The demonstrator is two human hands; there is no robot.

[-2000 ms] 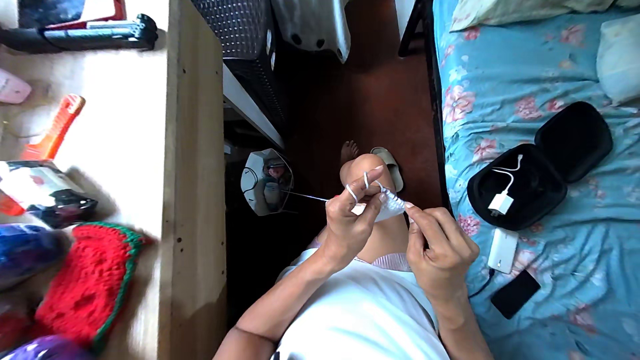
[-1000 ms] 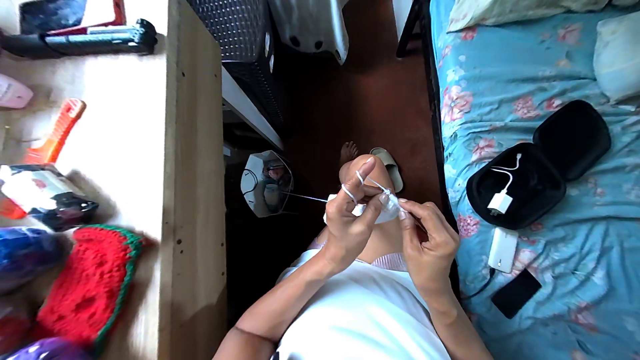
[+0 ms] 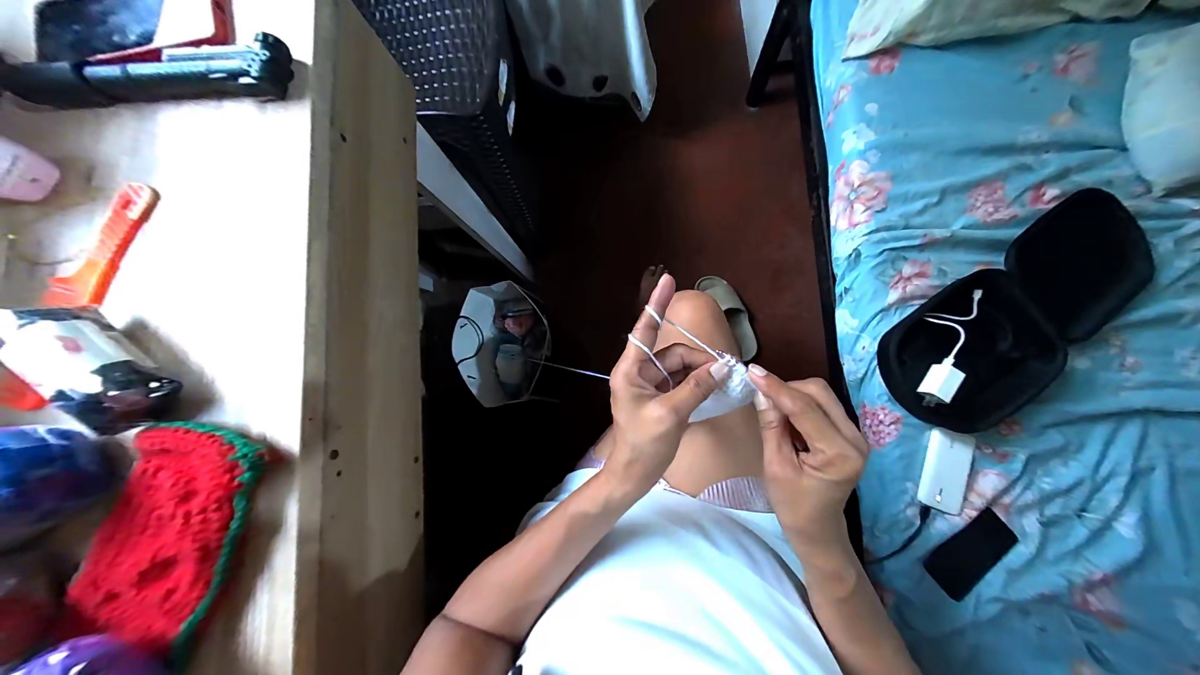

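Note:
A small piece of white crochet work [image 3: 733,382] lies between my two hands, above my knees. My left hand [image 3: 661,384] pinches its left edge between thumb and finger, and white yarn [image 3: 692,339] loops round the raised index finger. From that hand the strand runs left to a white paper bag [image 3: 483,361] low beside the desk. The fingertips of my right hand [image 3: 811,436] close at the right edge of the work; whether they also hold a hook cannot be made out.
On the left, a wooden desk [image 3: 366,375] bears a red crocheted piece with green edging [image 3: 155,534], an orange-handled tool [image 3: 108,248] and wrapped yarn. On the bed at right lie an open black case [image 3: 970,412], a white power bank [image 3: 945,471] and a dark phone [image 3: 970,553].
My right hand has shifted slightly at the work's right edge. The raised left index finger and its yarn have changed angle a little. My left hand keeps its hold.

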